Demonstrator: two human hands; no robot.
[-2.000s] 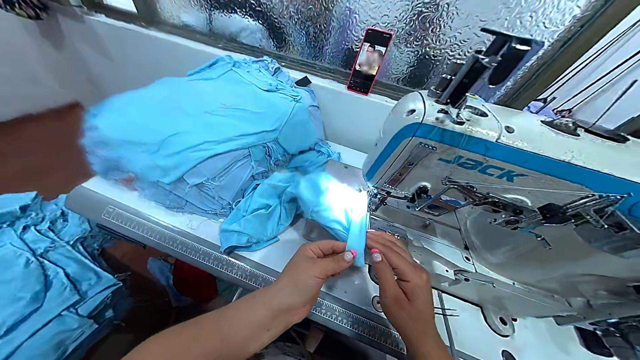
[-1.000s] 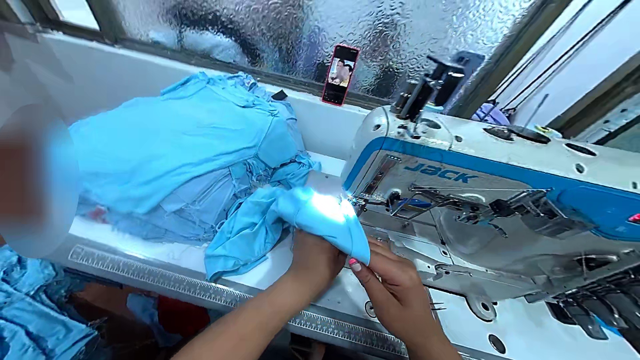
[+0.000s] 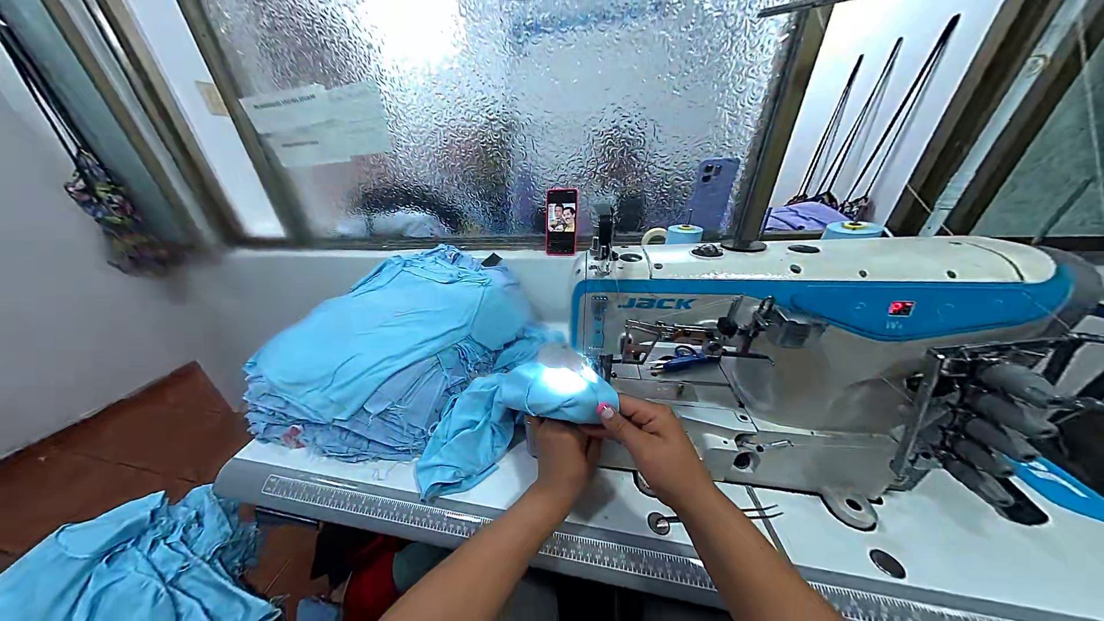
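Note:
A light blue fabric piece [image 3: 483, 423] lies on the sewing machine bed, its lit right end beside the needle area of a white and blue Jack industrial sewing machine [image 3: 819, 285]. My right hand [image 3: 655, 444] pinches the right edge of this fabric between thumb and fingers. Below the same end, my left hand [image 3: 565, 453] is partly under the cloth, its fingertips hidden. The presser foot is largely hidden by the fabric and the glare of the lamp.
A tall heap of light blue garment pieces [image 3: 371, 345] sits left of the machine, and more blue cloth [image 3: 147, 561] lies lower left. Blue-handled snips [image 3: 686, 360] rest behind the needle area. A phone [image 3: 561, 222] leans at the window. A ruler strip [image 3: 388, 511] edges the table.
Since two seconds ago, my left hand has gone from pinching the fabric's front edge to being partly beneath it. The view has tilted up and widened onto the window.

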